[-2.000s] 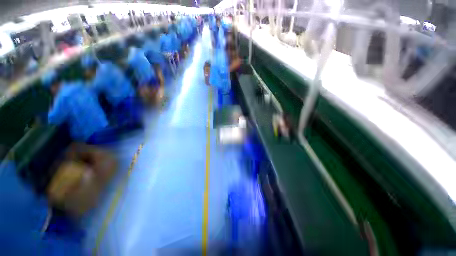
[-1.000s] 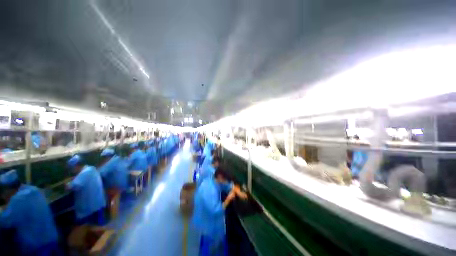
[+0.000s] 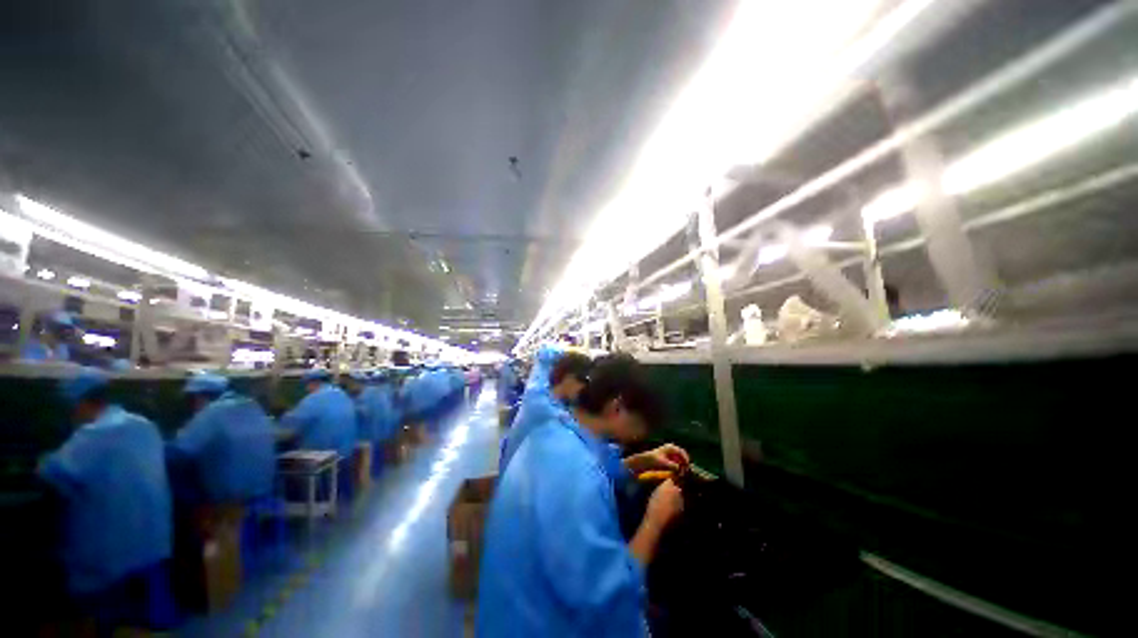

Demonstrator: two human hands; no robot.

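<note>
Neither of my hands is in the picture. Nearest in front of me, a person in a blue smock (image 3: 549, 523) leans over the dark line bench on the right. That person's two hands are raised close together over the bench, near a small orange thing (image 3: 654, 475). What they hold is too small and blurred to tell. The bench surface is very dark, and its lower part is lost in shadow.
A blue-floored aisle (image 3: 418, 523) runs ahead. A brown carton (image 3: 469, 536) stands beside the near worker. Workers in blue sit along the left line, with a small white table (image 3: 307, 484) behind them. A white post (image 3: 720, 361) and a shelf (image 3: 924, 345) stand at right.
The view has tilted up from the floor, and the near worker at the right bench is now larger and closer. The right shelf sits higher in the picture. No hand of mine shows in any frame.
</note>
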